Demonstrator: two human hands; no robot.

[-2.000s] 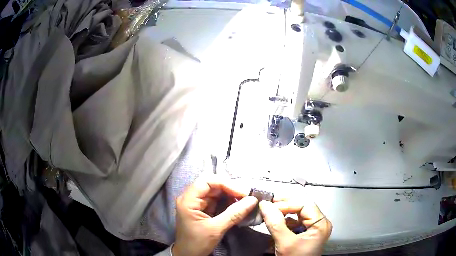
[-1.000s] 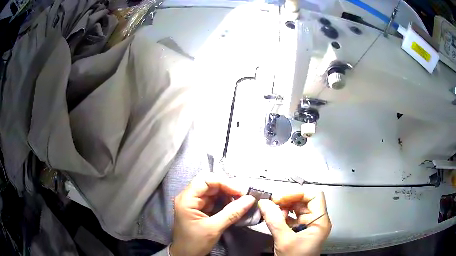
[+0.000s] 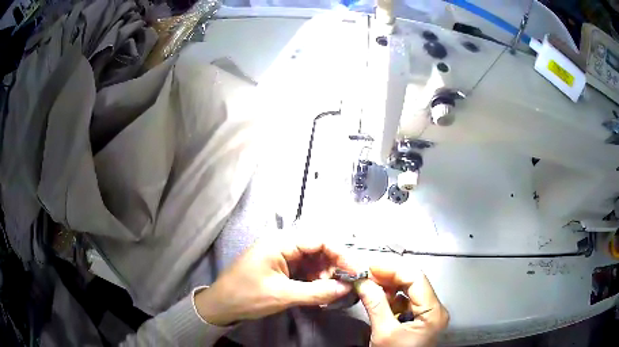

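A small dark folded end of cloth point(image 3: 350, 276) is pinched between the fingertips of both hands at the table's front edge. My left hand point(image 3: 271, 284) holds it from the left, thumb on top. My right hand point(image 3: 404, 305) holds it from the right; a small dark thing shows inside its curled fingers, too unclear to name. The large grey-brown cloth point(image 3: 136, 142) drapes over the table at left, with a paler grey layer point(image 3: 234, 234) beside it. More dark cloth hangs below the hands.
The white sewing machine head stands ahead, its presser foot and round shiny plate point(image 3: 371, 183) beyond the hands. A pale tension knob point(image 3: 442, 114) is on the head. A white piece with a yellow label point(image 3: 560, 68) and a control box point(image 3: 601, 57) are at upper right. Heaped cloth lies upper left.
My left hand has turned flatter and its sleeve now shows. The folded end has tilted, showing a thinner edge. The machine appears slightly further left in view.
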